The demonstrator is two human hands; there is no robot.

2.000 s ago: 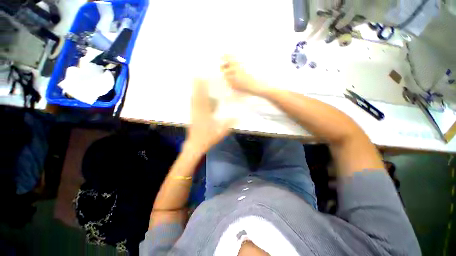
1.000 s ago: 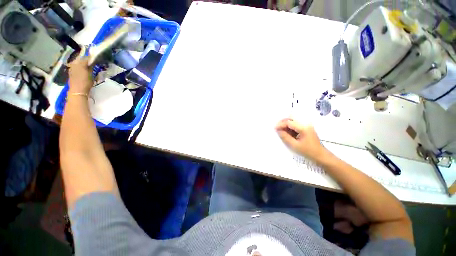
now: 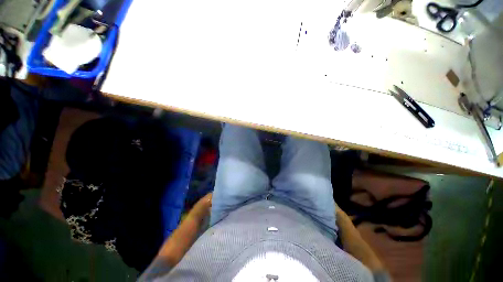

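Observation:
The white sewing table [image 3: 220, 60] lies in front of me. Black-handled thread snips [image 3: 412, 107] lie on its right part, blades pointing up and left. Both forearms hang down beside my thighs, below the table edge. My left hand is hidden at my left hip; only the forearm and wrist show. My right hand is hidden at my right hip; only the forearm shows. Whether either hand holds anything cannot be seen.
A blue basket [image 3: 107, 52] with white scraps stands at the table's left. Dark cloth with pale embroidery [image 3: 83, 209] hangs left of my knees. Black straps [image 3: 394, 209] lie on brown cardboard at right. Black-ringed scissors [image 3: 443, 17] lie at the upper right.
My left hand has left the blue basket and my right hand has left the tabletop; both arms are now down at my sides. The view has tilted down, showing more floor.

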